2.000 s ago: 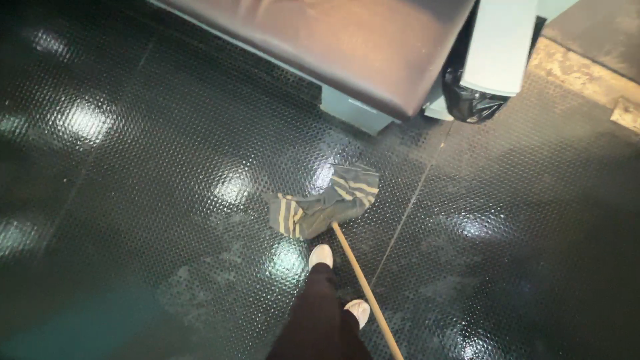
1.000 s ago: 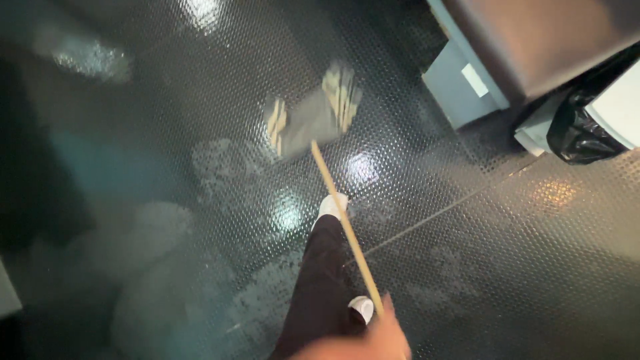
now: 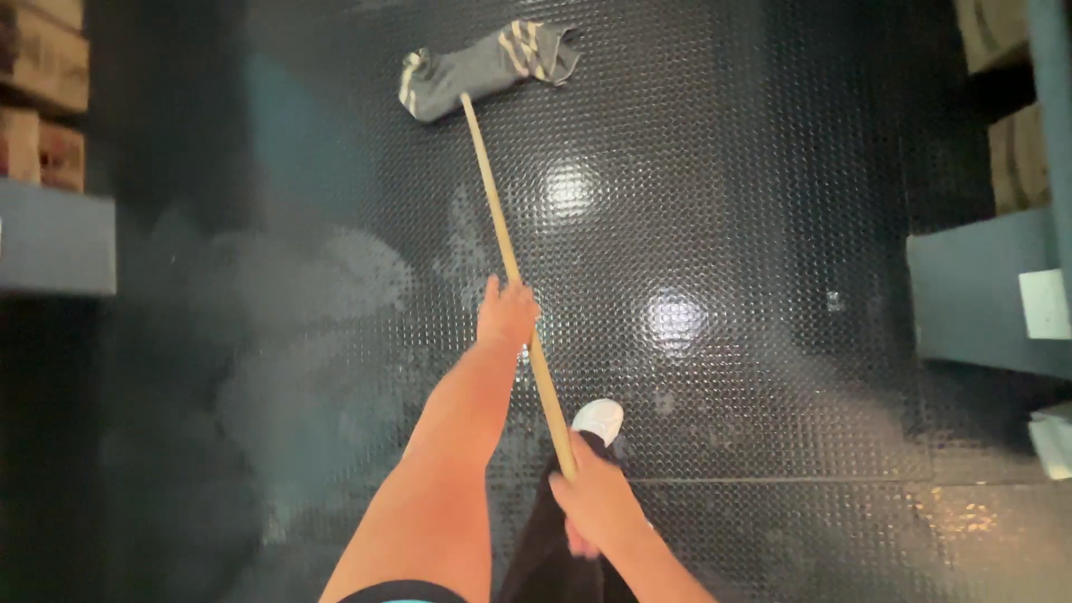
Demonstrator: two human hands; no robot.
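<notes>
A long wooden pole (image 3: 494,201) runs from between my feet up to a grey cloth with pale stripes (image 3: 477,71), which lies bunched over the pole's far end on the dark textured floor (image 3: 737,251). Around the middle of the pole is my left hand (image 3: 508,311), some of its fingers raised. Lower down, my right hand (image 3: 590,498) grips the pole near its upper end. The pole's head is hidden under the cloth.
Cardboard boxes (image 3: 50,67) stand above a grey-blue shelf base (image 3: 54,239) on the left. More boxes (image 3: 1017,159) and a grey-blue base (image 3: 980,289) line the right. My white shoe (image 3: 600,419) is just right of the pole.
The view has turned and shifted a lot, and the brown padded surface is out of sight. Both hands now show on the pole; one second ago only one hand was visible.
</notes>
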